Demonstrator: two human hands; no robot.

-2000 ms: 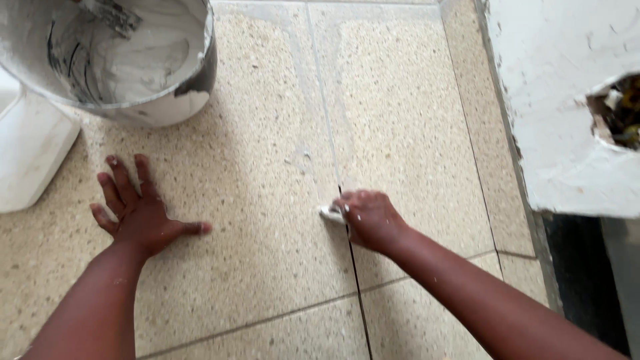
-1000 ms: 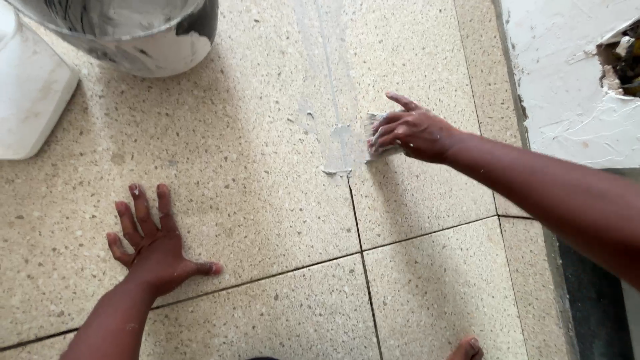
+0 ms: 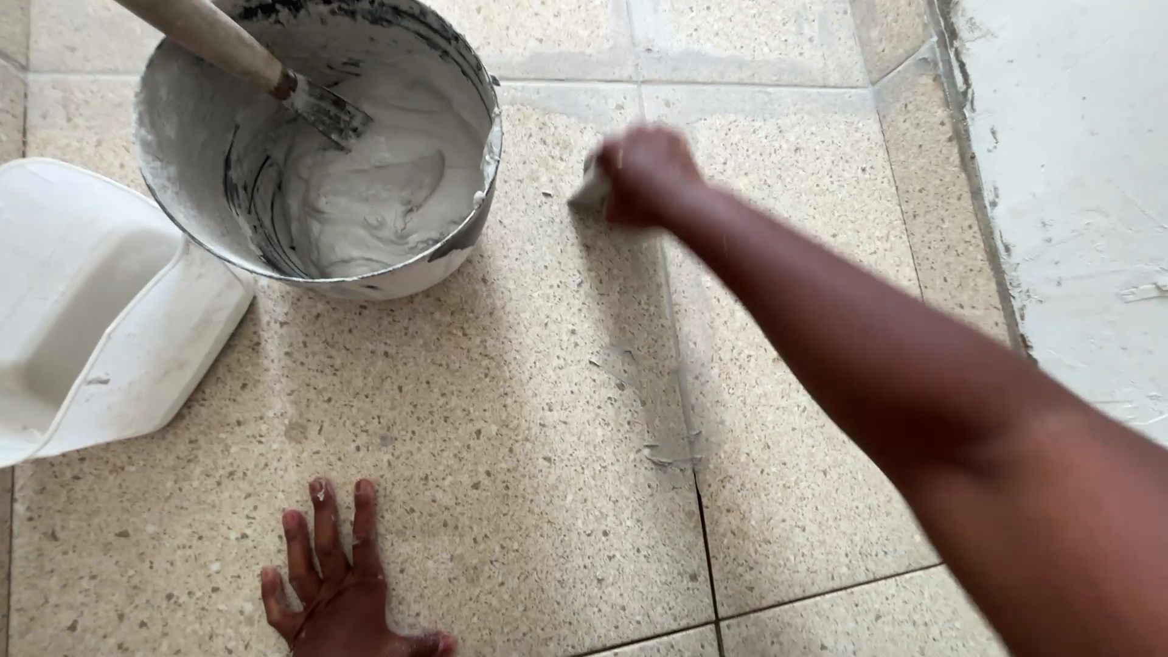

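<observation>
My right hand (image 3: 650, 175) is blurred and closed around a small grey scraper (image 3: 591, 192), whose edge is at the speckled floor tiles (image 3: 438, 392) just left of a joint. Grey paste (image 3: 673, 452) fills and smears that joint down to a ragged end; below it the joint (image 3: 707, 547) shows dark. My left hand (image 3: 342, 589) lies palm down on the tile at the bottom, fingers spread, holding nothing. Grey grout-like paste (image 3: 388, 196) sits in a round bucket (image 3: 474, 228) at the upper left, with a wooden-handled tool (image 3: 228, 46) leaning in it.
A cut white plastic container (image 3: 137, 365) lies at the left, beside the bucket. Along the right runs a raised white-coated surface (image 3: 1077, 182) with a rough edge. A narrow tile strip (image 3: 949, 182) borders it. Grey smears mark the joints at the top.
My right hand has moved up along the joint from where it was a second ago. Paste now covers part of the joint that was dark two seconds ago. My left hand stays spread on the floor.
</observation>
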